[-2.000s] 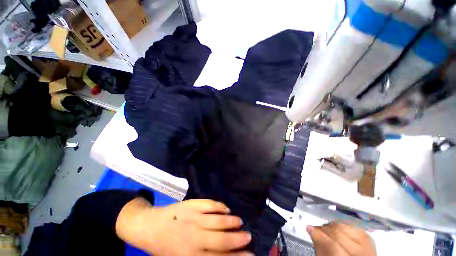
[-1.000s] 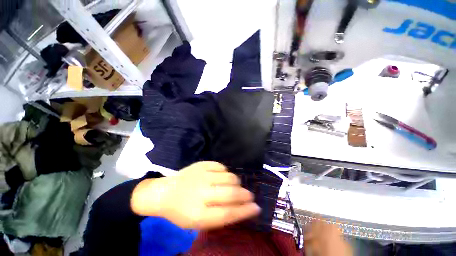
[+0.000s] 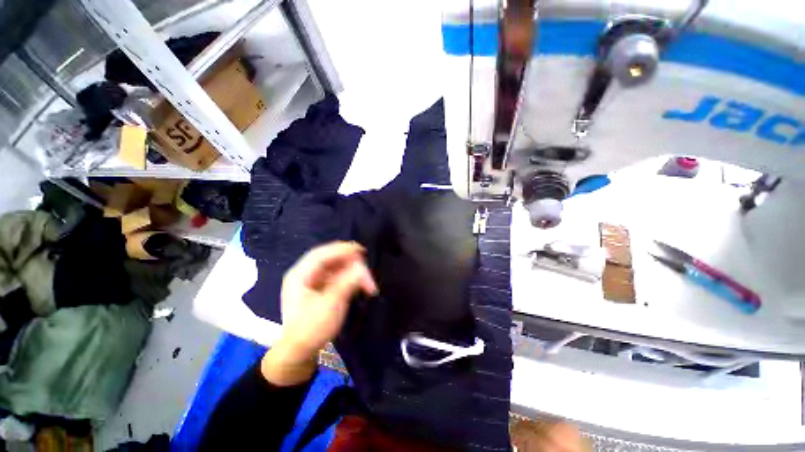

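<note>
The dark pinstriped garment (image 3: 492, 300) lies under the presser foot (image 3: 480, 217) and hangs over the table's front edge. Plain black cloth (image 3: 424, 256) lies beside the striped strip. A white tape loop (image 3: 441, 350) lies on the dark cloth near the front. My left hand (image 3: 322, 296) is over the left part of the cloth, fingers curled; whether it grips cloth cannot be told. My right hand (image 3: 552, 436) is cut off by the bottom edge and blurred, right of the striped cloth; its fingers are hidden.
The white sewing machine (image 3: 565, 106) with a blue band stands at the right. Red-and-blue snips (image 3: 709, 275) and a brown piece (image 3: 618, 265) lie on its bed. A blue bin (image 3: 207, 397) is below left. A shelf with a carton (image 3: 207, 115) and cloth heaps (image 3: 75, 357) are at left.
My left hand has moved up and left, and its fingers have curled. The cloth now hangs further down at the front, with the white loop showing. My right hand has moved lower, mostly out of view.
</note>
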